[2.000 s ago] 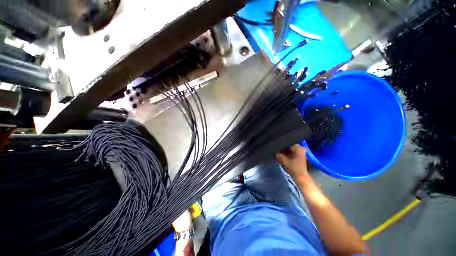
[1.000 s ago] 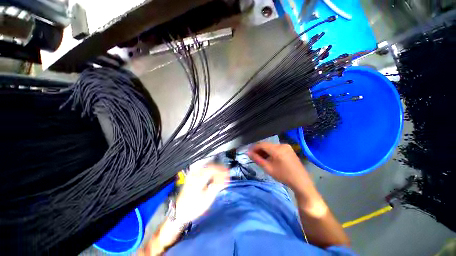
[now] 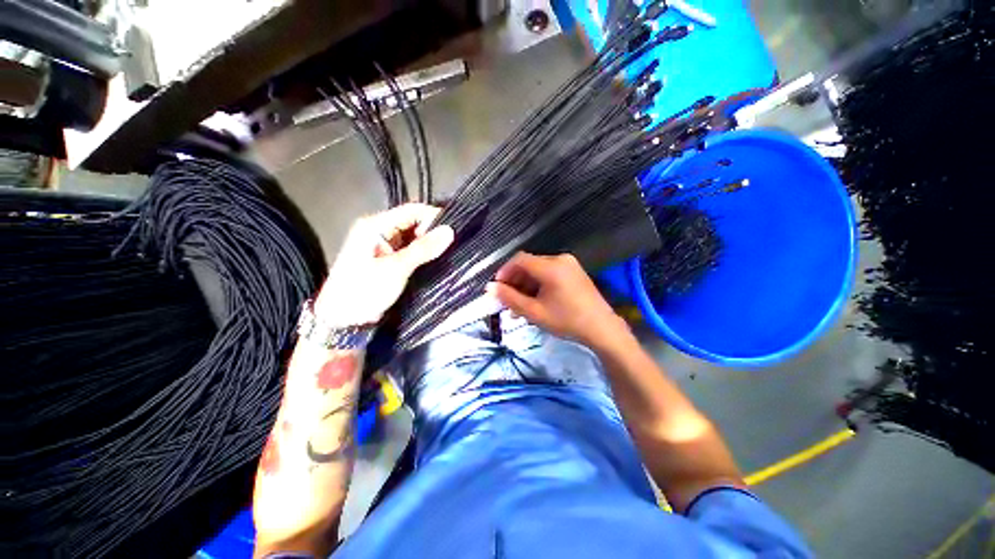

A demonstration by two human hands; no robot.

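Note:
Black cables (image 3: 546, 164) fan across the lap and table, their thicker dark tips pointing up and right. The loading bar (image 3: 431, 80) lies under the press, with several cable leads (image 3: 384, 142) running from it down to my left hand (image 3: 376, 268). My left hand is on the cables at the left of the fan, thumb and fingers closing over some of them; the exact grip is partly hidden. My right hand (image 3: 551, 297) is at the fan's lower edge, fingers curled and thumb near the index finger; whether a cable is between them cannot be told.
A thick black cable hank (image 3: 235, 251) hangs at left. A round blue tub (image 3: 753, 251) with small black bits stands at right, below a blue tray (image 3: 720, 66). Dense black cables (image 3: 927, 218) fill the far right. The press edge (image 3: 251, 76) crosses the upper left.
Both hands have risen from the lap to the cables, my left onto the fan and my right to its lower edge. Some upper cables of the fan now point more steeply upward.

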